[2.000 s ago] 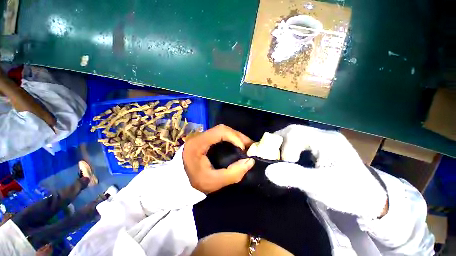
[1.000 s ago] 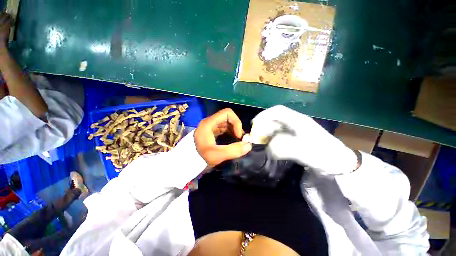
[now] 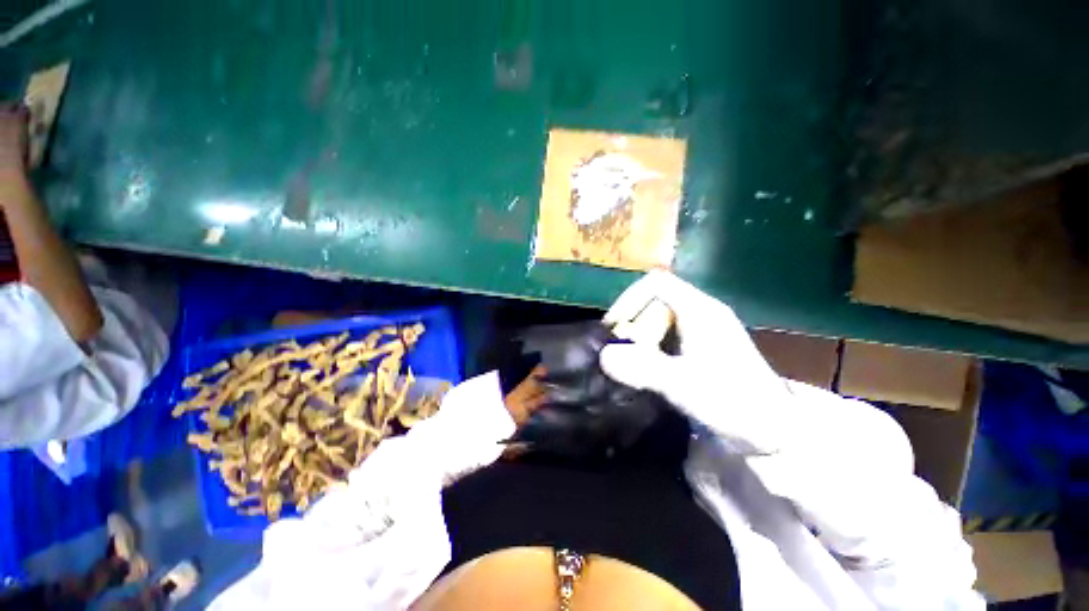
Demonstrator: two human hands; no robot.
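Observation:
A dark, glossy black body [image 3: 582,388] is held low in front of my chest. My bare left hand [image 3: 523,400] is mostly hidden behind and under it; only part of the fingers and the wrist show. My right hand [image 3: 687,340], in a white knit glove, is at the body's right side, with thumb and index finger around a small cream piece [image 3: 652,325] at its top edge. Whether the cream piece is joined to the body I cannot tell.
A cardboard pad [image 3: 559,227] with white glue [image 3: 601,189] lies on the green bench [image 3: 418,155]. A blue crate [image 3: 444,346] of tan legs [image 3: 299,418] is at left. A brown carton [image 3: 979,257] is at right, others below the bench. A person's arm [image 3: 54,251] reaches in at far left.
The view has shifted, with the pad farther away. The black body has come up in front of my left hand and now covers most of it. The right glove stays around the cream piece.

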